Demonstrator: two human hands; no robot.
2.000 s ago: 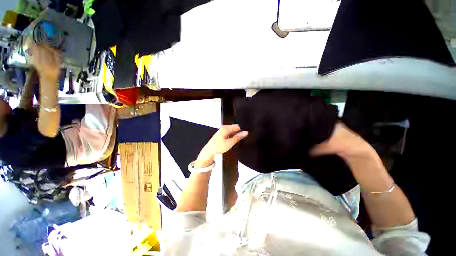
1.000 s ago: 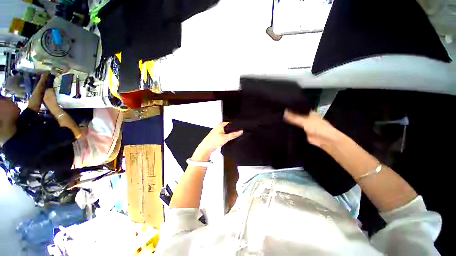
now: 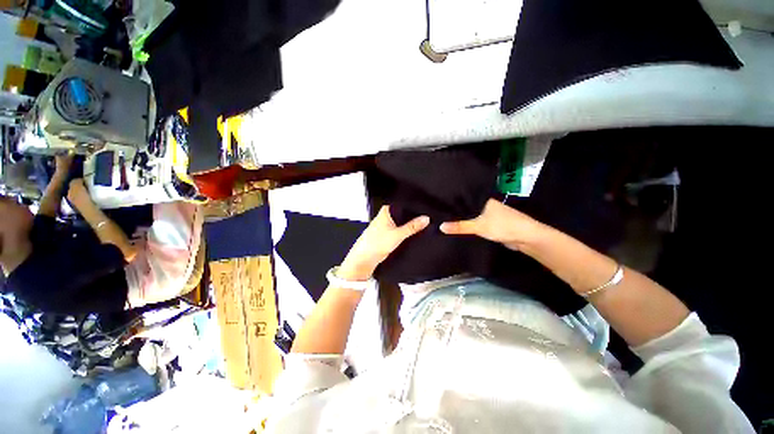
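A black cloth piece lies over the lap, just below the white table's front edge. My left hand holds its left part, thumb on top and fingers hidden beneath the cloth. My right hand holds it on the right, with the thumb tip close to my left thumb. The cloth between the hands looks doubled or bunched; its dark folds are hard to tell apart.
The white table edge crosses above my hands. A black panel lies on it, with more black cloth at upper left. A cardboard box and another person at a machine are left.
My right hand has come down and inward, beside my left. The raised cloth is lowered and held between both hands. A green and white label now shows under the table edge.
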